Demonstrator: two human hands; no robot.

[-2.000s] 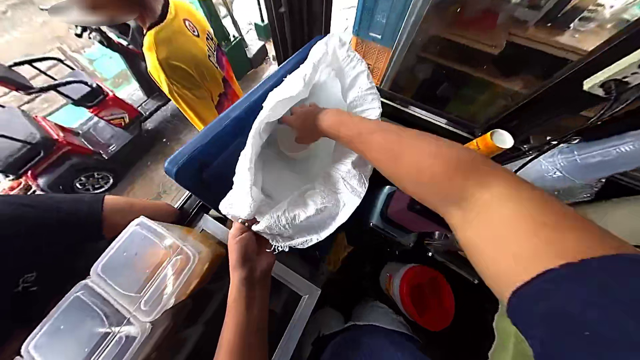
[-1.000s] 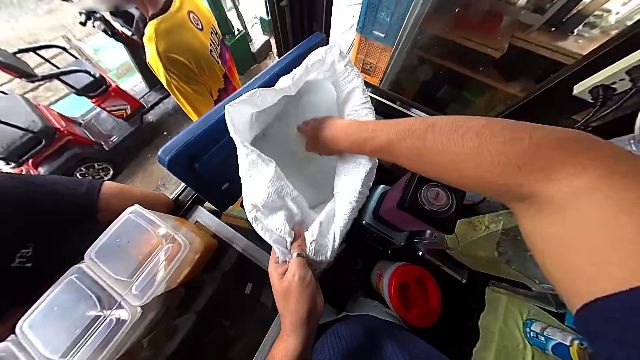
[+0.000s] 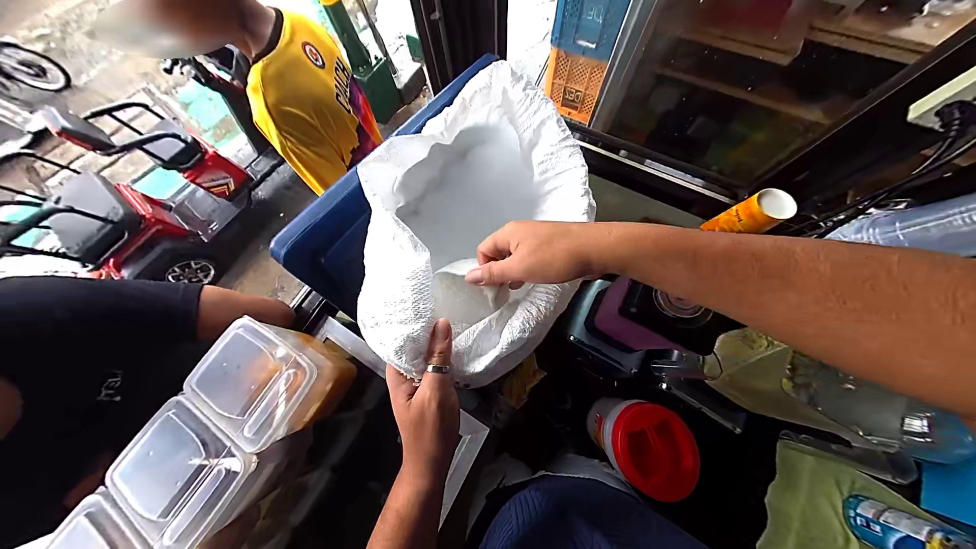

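Observation:
A white woven sack [image 3: 396, 267] stands open at the centre, its rim folded outward, with white material inside. My left hand [image 3: 431, 404], with a ring on one finger, pinches the sack's near rim. Inside the mouth, my right hand [image 3: 526, 255] holds the edge of a whitish translucent scoop or bowl [image 3: 465, 293], close above the near rim. What the scoop contains cannot be made out clearly. A blue plastic bin or lid [image 3: 320, 236] is behind and to the left of the sack.
Clear lidded containers [image 3: 252, 381] line the lower left, beside a person in a dark shirt [image 3: 99, 358]. A red-lidded tub [image 3: 656, 450] sits near my lap. Another person in a yellow jersey [image 3: 305, 99] stands outside near a red vehicle [image 3: 152, 221]. An orange cup [image 3: 751, 212] is at right.
My right hand has moved from deeper in the sack toward its near rim, and the whitish scoop now shows clearly in it. My left hand still holds the rim.

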